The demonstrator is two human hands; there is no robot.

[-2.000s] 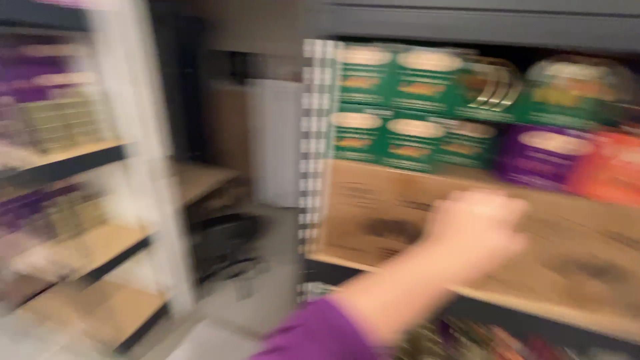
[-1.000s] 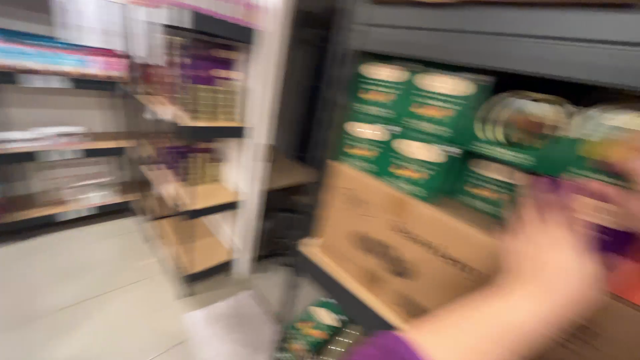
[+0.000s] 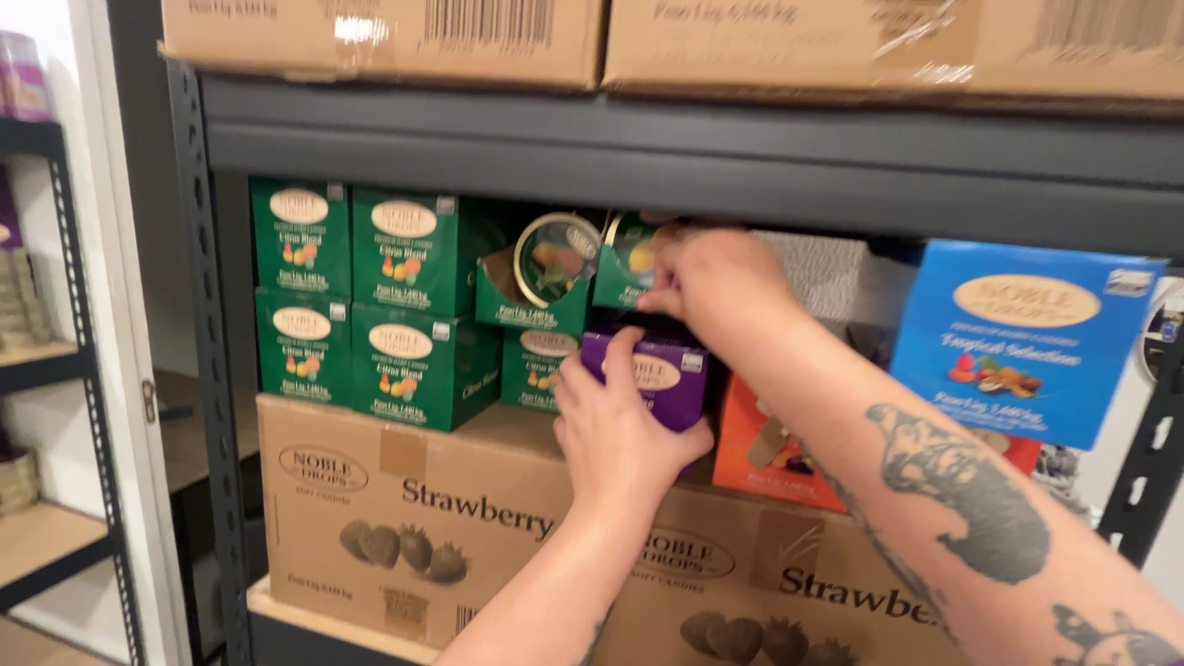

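My left hand (image 3: 622,427) grips the front of a purple candy box (image 3: 655,372) on the shelf. Above it, my right hand (image 3: 717,277) is at an open green box of round tins (image 3: 618,264); its fingertips are partly hidden, so its hold is unclear. Left of that, another open green box (image 3: 529,313) shows a round tin (image 3: 557,259) tilted inside. Closed green citrus candy boxes (image 3: 398,370) are stacked further left. An orange box (image 3: 768,453) sits to the right, partly behind my right forearm, with a blue box (image 3: 1022,342) above it.
Large cardboard cartons with strawberry pictures (image 3: 416,518) support the small boxes. A dark metal shelf beam (image 3: 647,148) runs close above my right hand, carrying more cartons (image 3: 388,37). A perforated upright (image 3: 211,370) bounds the left side, and another shelf unit (image 3: 55,370) stands beyond.
Both hands are now plainly at the purple and green boxes; two seconds ago one arm reached across in front of the carton. The view has moved closer to the shelf.
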